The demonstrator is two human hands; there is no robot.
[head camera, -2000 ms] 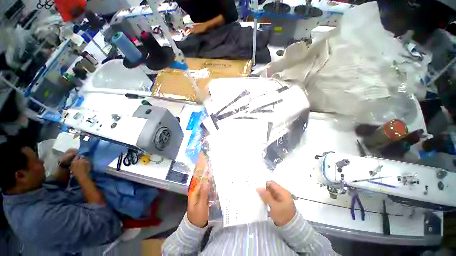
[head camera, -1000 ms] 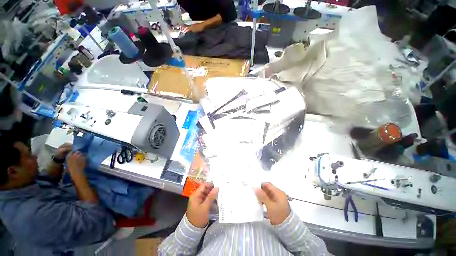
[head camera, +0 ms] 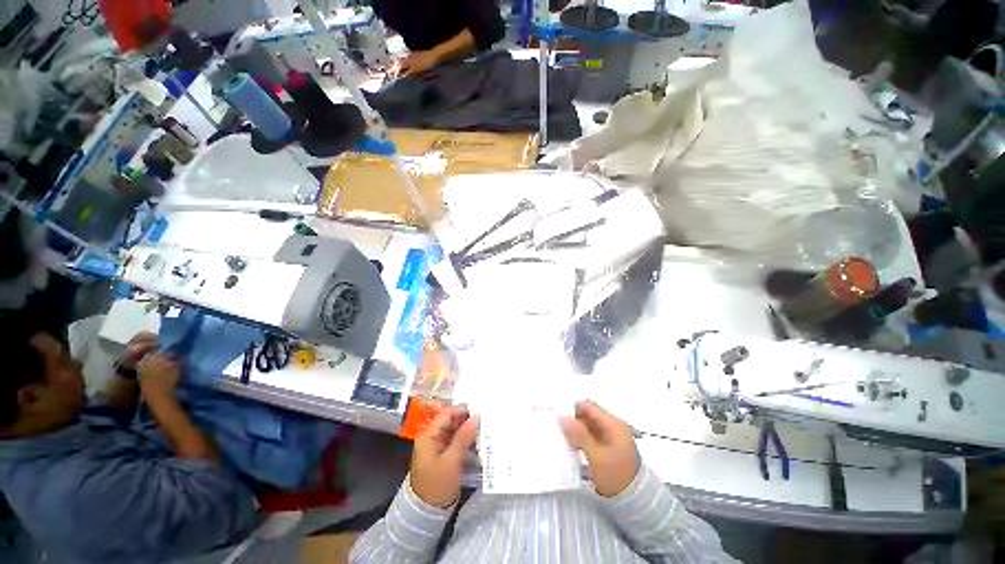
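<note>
A white sheet with faint printed marks [head camera: 529, 449] is held flat at the table's front edge. My left hand [head camera: 443, 454] grips its left edge and my right hand [head camera: 604, 446] grips its right edge, thumbs on top. The sheet's far part merges in glare with the white pile behind it. Narrow dark strips [head camera: 496, 229] lie on that white pile [head camera: 474, 198]. A clear plastic bag with dark contents [head camera: 617, 311] shows at the pile's right side.
Sewing machines stand left [head camera: 259, 284] and right [head camera: 838, 386]. Purple-handled snips [head camera: 773, 449] lie front right. A cream fabric heap [head camera: 760, 154], brown packet [head camera: 424, 176] and thread cone [head camera: 846, 282] are farther back. A person [head camera: 121, 441] sits at left.
My left hand has moved from beside the sheet onto its left edge, and the sheet's near edge sits slightly farther from me. The view has shifted slightly.
</note>
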